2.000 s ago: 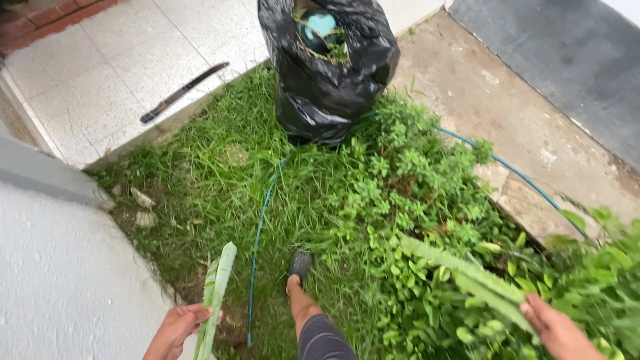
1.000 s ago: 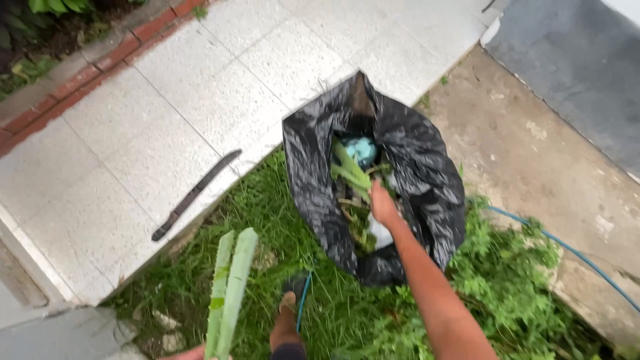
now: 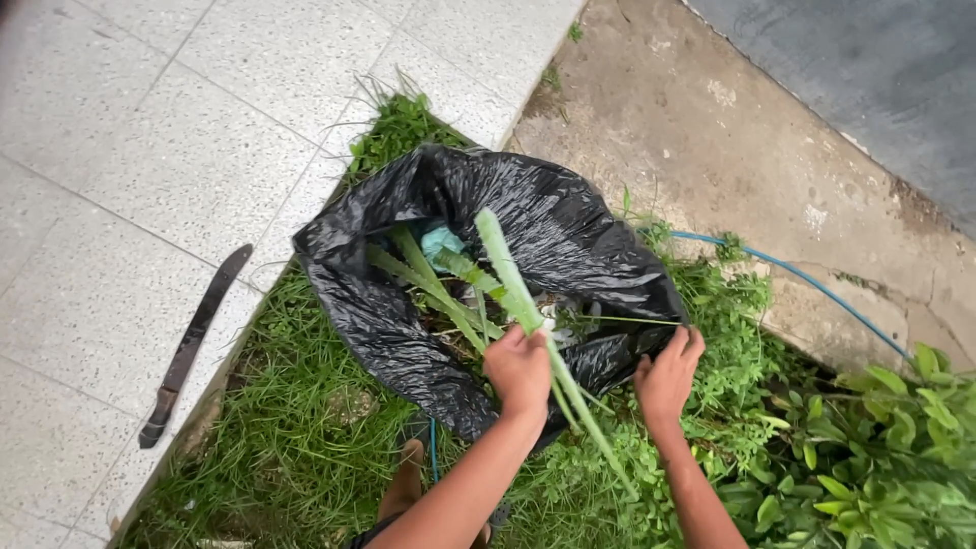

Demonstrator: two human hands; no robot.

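Observation:
A black plastic bag [image 3: 534, 198] stands open-mouthed on the grass. Over its mouth my left hand [image 3: 520, 370] grips long green aloe leaves [image 3: 507, 267], whose lower ends stick out past the bag's near edge. More green leaves [image 3: 427, 278] lie inside, beside a crumpled light-blue plastic item [image 3: 440, 244] and mixed debris. My right hand [image 3: 669, 375] has the bag's right rim between thumb and fingers; a thin green stalk reaches toward its fingertips.
A machete [image 3: 197, 335] lies on the pale tiled paving [image 3: 114, 252] to the left. Blue hose [image 3: 801, 276] runs across the concrete slab at the right. Leafy plants [image 3: 877, 435] fill the lower right, and a grey wall [image 3: 884, 76] borders the upper right. My foot is on the grass below the bag.
My right hand has moved from inside the bag to its right rim. My left hand has come from the lower left to above the bag with its leaves. The view is closer over the bag.

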